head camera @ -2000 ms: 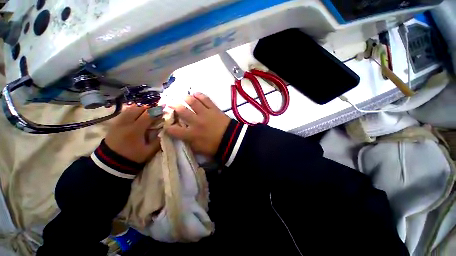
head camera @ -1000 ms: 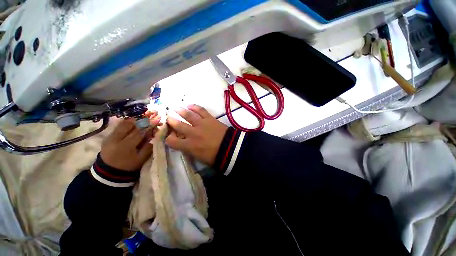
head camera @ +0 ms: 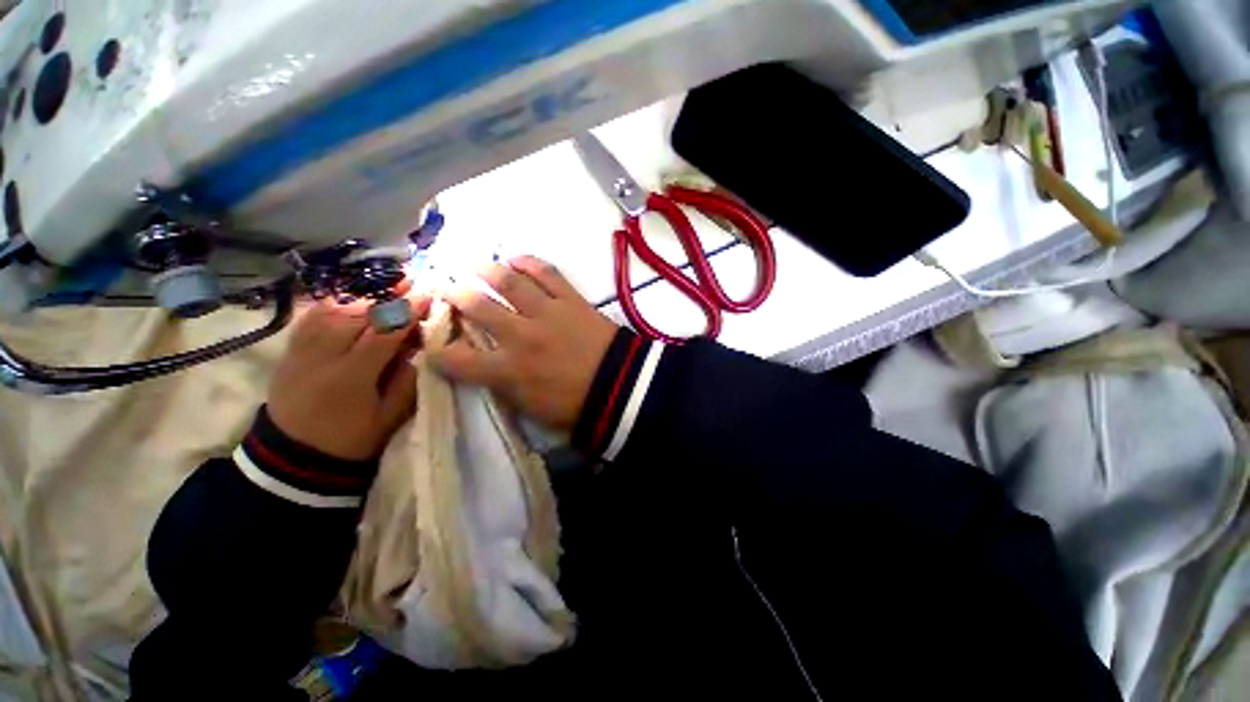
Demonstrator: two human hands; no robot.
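Note:
The beige garment piece [head camera: 459, 549] with a pale grey-white side hangs from the needle area [head camera: 398, 274] towards my lap. Its narrow tan edge runs up between my hands. My left hand [head camera: 343, 377] is on the left of this edge with its fingertips at the needle area, beside a small grey block [head camera: 391, 314]. My right hand [head camera: 528, 343] holds the cloth from the right, with its thumb and fingers close to the needle. Bright lamp glare hides the exact stitching point and parts of the fingertips.
The white sewing machine head [head camera: 315, 124] spans the top. A curved shiny bar [head camera: 151, 368] is at the left. Red-handled scissors [head camera: 692, 261], a black phone [head camera: 823, 165] with a white cable and a tan-handled tool [head camera: 1076, 206] lie right. Garment pieces [head camera: 1097, 466] are heaped far right.
The view has shifted slightly between frames. Both hands stay at the needle area on the cloth; the garment's hanging part looks nearly the same.

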